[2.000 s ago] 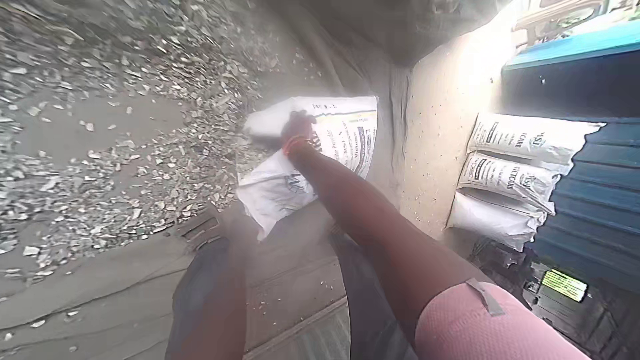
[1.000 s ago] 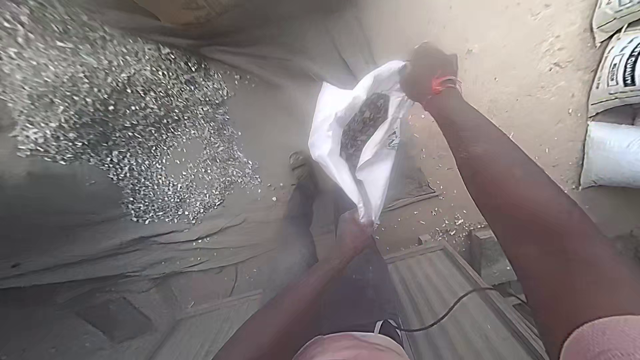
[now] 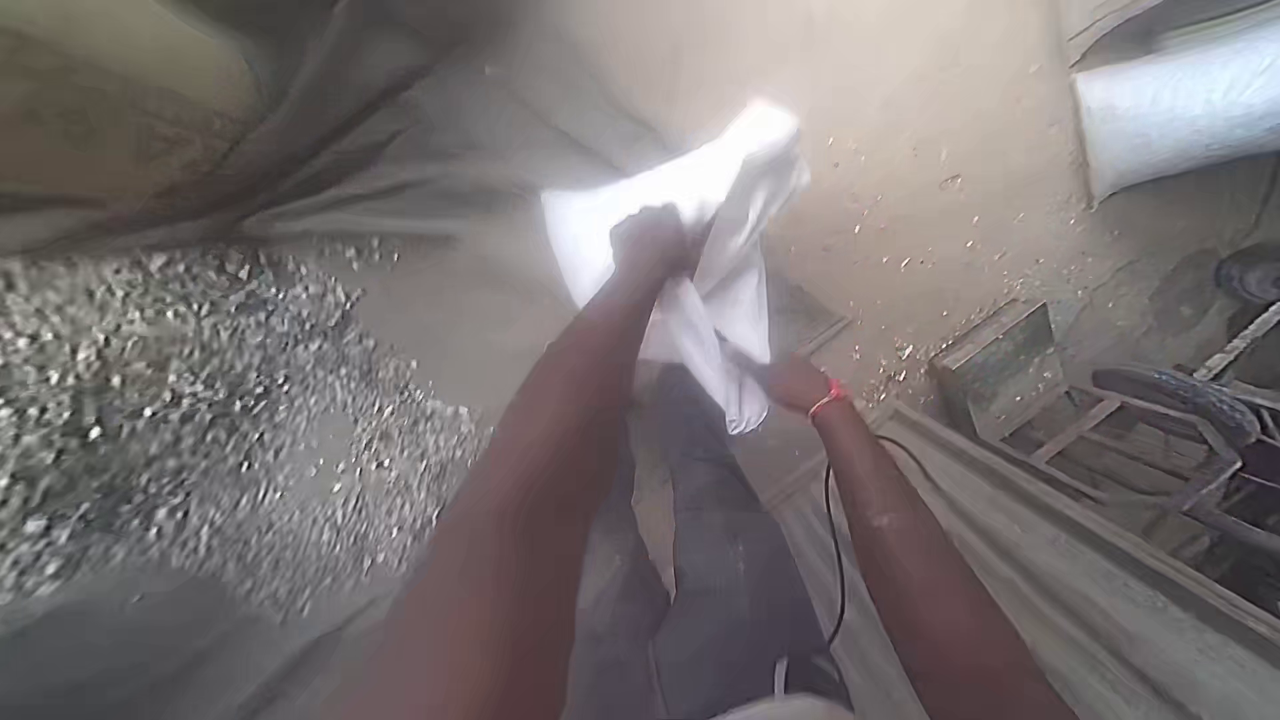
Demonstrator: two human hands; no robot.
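Observation:
A white woven sack point(image 3: 600, 225) stands upright in front of my legs, its upper part bunched and folded together. My left hand point(image 3: 655, 240) is closed on the sack's gathered cloth near its middle. Lower down and to the right, my right hand point(image 3: 790, 382), with a red thread at the wrist, grips the hanging twisted edge of the sack. The sack's mouth is folded over, so its contents are hidden. To the left, small pale chips point(image 3: 230, 420) lie heaped on a dark sheet.
Dark cloth point(image 3: 400, 140) lies in folds at the upper left. A filled white sack point(image 3: 1180, 110) lies at the upper right. Wooden boards point(image 3: 1040, 540) and a metal frame point(image 3: 1180, 440) stand at the lower right. A black cord point(image 3: 832, 540) runs beside my right leg.
One second ago the sack's mouth was held open with chips visible inside; now it is gathered and folded. My left hand has moved up onto the sack, my right hand down. The view has shifted.

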